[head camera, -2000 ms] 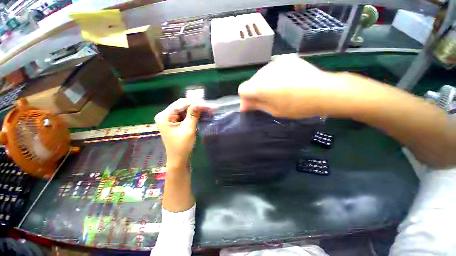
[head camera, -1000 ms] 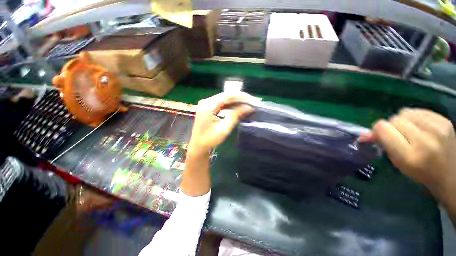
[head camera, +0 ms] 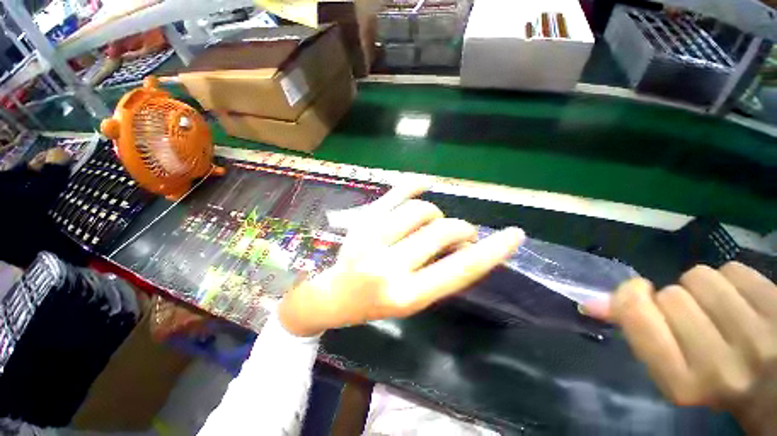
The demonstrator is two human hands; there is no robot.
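Observation:
A clear plastic bag (head camera: 566, 271) with dark contents is tilted over the dark green bench mat (head camera: 477, 375), right of centre. My right hand (head camera: 703, 332) pinches the bag's right edge between thumb and fingers. My left hand (head camera: 400, 264) is at the bag's left end with its fingers stretched and apart, one fingertip along the upper edge. It shows no clear grip, and it hides the bag's left end. The small black keypad pieces on the mat cannot be made out.
A printed sheet under plastic (head camera: 247, 238) lies left, with an orange fan (head camera: 166, 140) and black keypad rows (head camera: 102, 196) beyond. A brown carton (head camera: 281, 89) and white block (head camera: 528, 51) stand across the green belt (head camera: 477, 128). Another person's dark sleeve (head camera: 30, 209) shows far left.
The view has swung right and lower. My left hand has opened from its pinch and stretched its fingers along the bag. My right hand keeps hold; the bag now lies flatter and lower.

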